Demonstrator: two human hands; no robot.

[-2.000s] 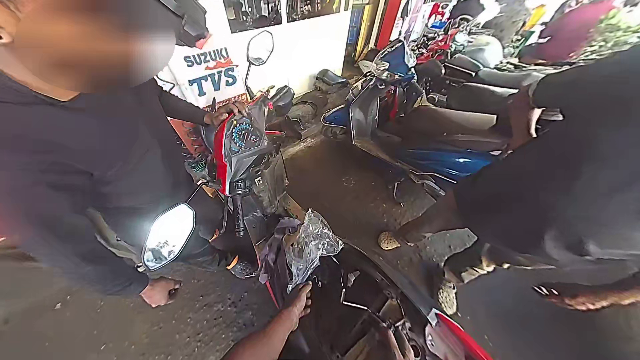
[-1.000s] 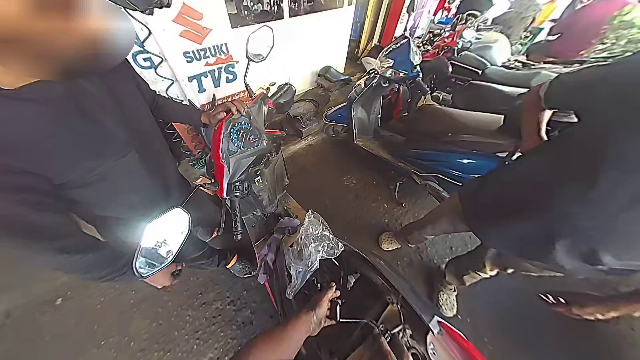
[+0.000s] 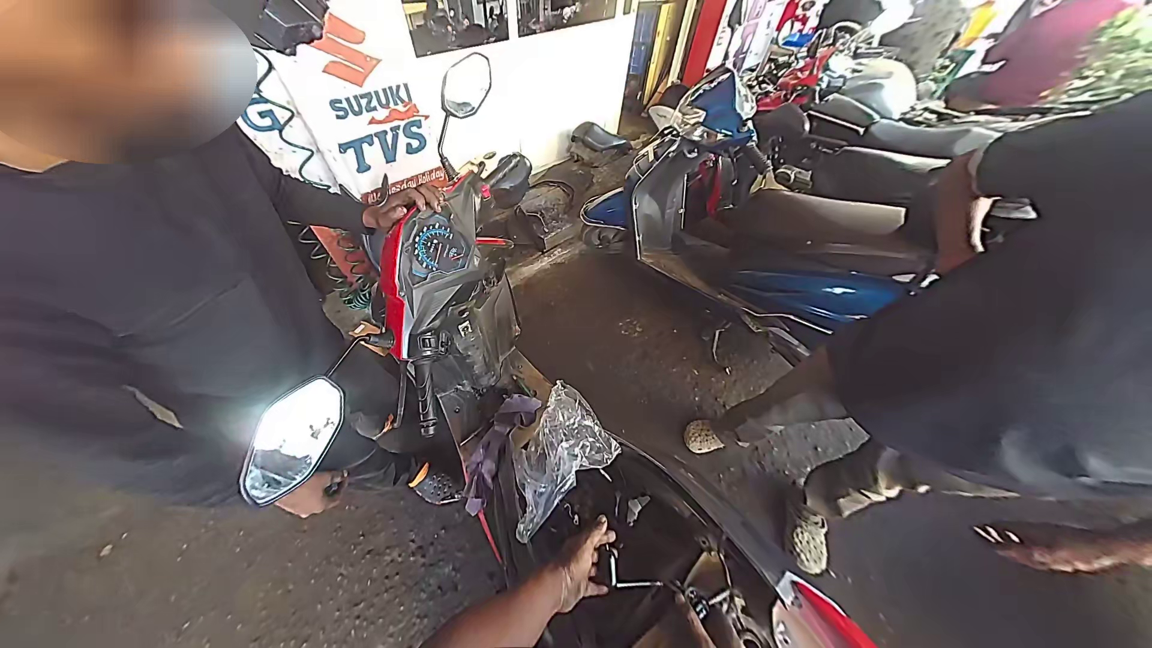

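Note:
My left hand [image 3: 585,565] is at the bottom middle, its fingers closed around the upright grip of a thin, crank-shaped metal wrench [image 3: 641,584]. The wrench reaches right, into the open seat area of a red and black scooter [image 3: 435,310]. Its far end meets dark metal parts, where my right hand [image 3: 695,623] is only partly visible at the bottom edge; its fingers are unclear. A clear plastic bag [image 3: 567,450] and a purple-grey cloth [image 3: 493,454] lie on the scooter just ahead of my left hand.
A person [image 3: 171,297] at the left rests one hand on the scooter's front by the speedometer. Another person [image 3: 1017,315] stands close at the right. A mirror [image 3: 295,441] sticks out at the left. A blue scooter [image 3: 783,279] and several motorcycles stand beyond, near a white painted wall [image 3: 576,81].
My left hand has moved from beside the bag's lower edge rightward onto the grip of the crank-shaped wrench. The left person's hand stays on the scooter's front.

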